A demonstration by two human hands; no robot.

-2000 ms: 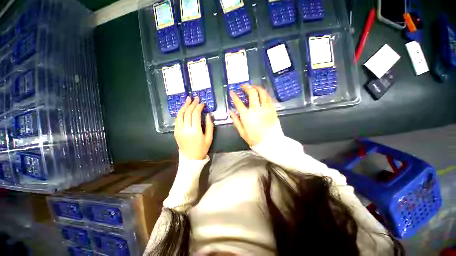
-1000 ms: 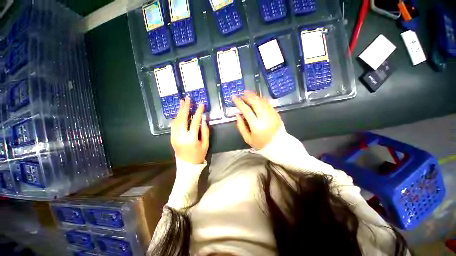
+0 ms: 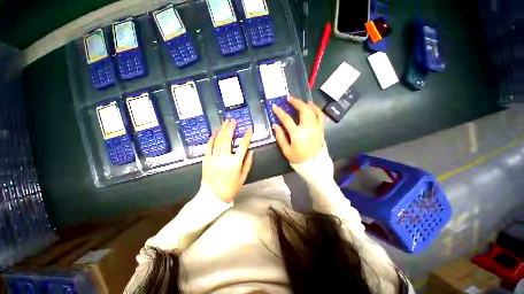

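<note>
A clear tray [image 3: 97, 179] holds two rows of blue keypad phones with lit screens. My left hand [image 3: 226, 162] rests its fingertips on the lower keypad of a front-row phone with a black-framed white screen [image 3: 232, 92]. My right hand [image 3: 300, 131] has its fingertips on the keypad of the front row's rightmost phone [image 3: 274, 79], which has a gold-edged screen. Both phones lie in their pockets. Neither hand is closed around a phone. Their fingers are spread and partly hide the keys.
Right of the tray lie a red pen [image 3: 320, 55], a white card [image 3: 341, 80], a black block [image 3: 341, 105], a white block [image 3: 382, 70], a smartphone [image 3: 352, 18], an orange-tipped item [image 3: 374, 30] and blue phones or housings [image 3: 428, 47]. A blue stool [image 3: 402, 201] stands below; a carton [image 3: 123, 252] is lower left.
The view has shifted right, so the tray appears further left. My hands have moved from the front row's left and middle phones to its two rightmost phones.
</note>
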